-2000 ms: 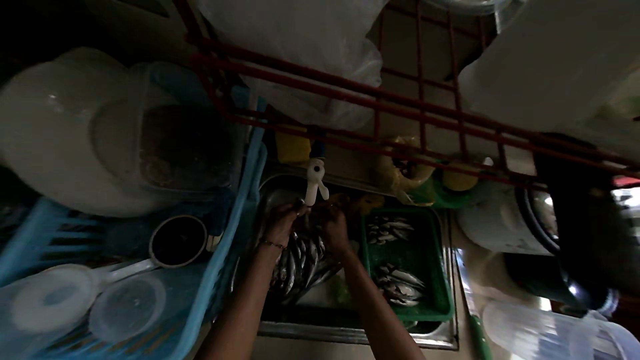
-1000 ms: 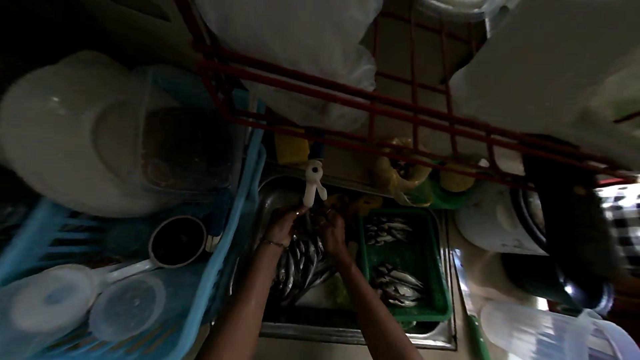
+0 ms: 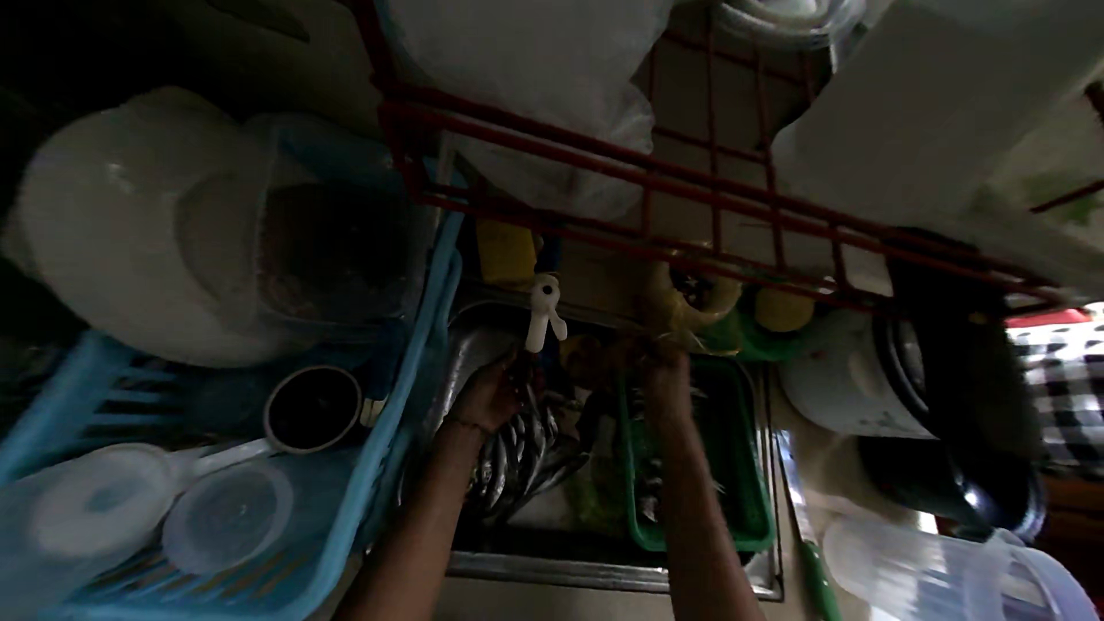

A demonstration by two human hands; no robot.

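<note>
Several small silvery fish (image 3: pixel 517 457) lie in the left part of a metal sink (image 3: pixel 509 565). My left hand (image 3: pixel 487 397) is under the white spout of a faucet (image 3: pixel 543 315), its fingers at a fish above the pile; the grip is dim. Over the upper edge of a green plastic basket (image 3: pixel 759 483) reaches my right hand (image 3: pixel 660 371), close to a yellowish plastic bag (image 3: pixel 703 302). What its fingers hold is too dark and blurred to tell. My right forearm covers part of the basket and the fish in it.
A blue plastic dish basket (image 3: pixel 345 517) with containers and a mug (image 3: pixel 312 408) stands left. The red wire rack (image 3: pixel 690 185) hangs low above. A knife with green handle (image 3: pixel 815 578) lies right of the sink, beside a clear plastic pitcher (image 3: pixel 949 569).
My right hand has moved right, away from my left hand under the faucet, to the basket's upper edge and the plastic bag. My left hand stays near the spout.
</note>
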